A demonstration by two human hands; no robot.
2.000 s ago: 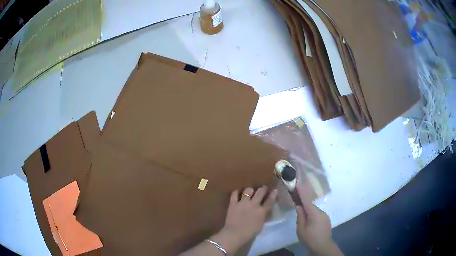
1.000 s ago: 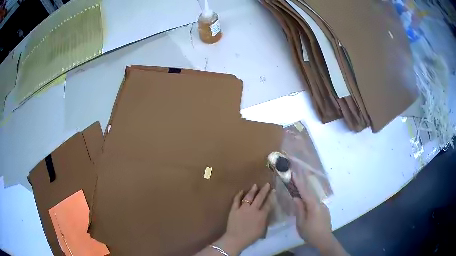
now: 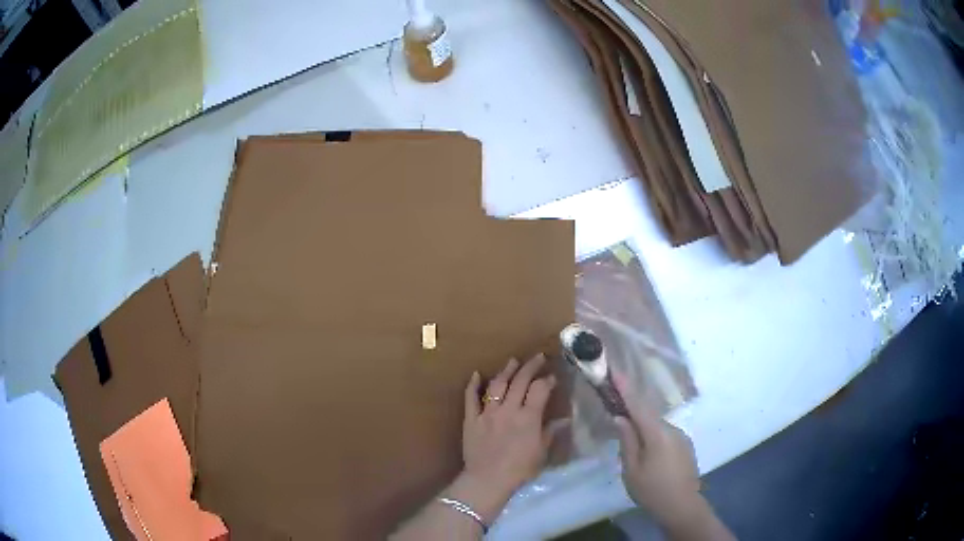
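Note:
A large brown bag panel (image 3: 328, 264) with a stepped corner notch lies flat in front of me, a small cream label (image 3: 429, 336) near its middle. My left hand (image 3: 507, 417) rests on it with fingers spread, near its right edge. My right hand (image 3: 655, 460) grips the hammer (image 3: 585, 349) by its short handle. The hammer's round dark face points up toward me, and its head is at the panel's right edge, over the pounding slab (image 3: 645, 338) under clear plastic. I cannot tell whether the head touches the panel.
Placed panels (image 3: 137, 317) with an orange slip (image 3: 153, 465) lie at left. A glue bottle (image 3: 427, 48) stands at the back. Waiting panels (image 3: 772, 116) are stacked at right, beside pale strips (image 3: 909, 201). Yellow-green sheets (image 3: 116, 95) lie far left. The bench edge (image 3: 819, 396) curves at lower right.
The panel has turned counter-clockwise and shifted left, so its notch edges now lie straighter. My left hand has moved slightly left and up with it. The hammer stays near the panel's right edge.

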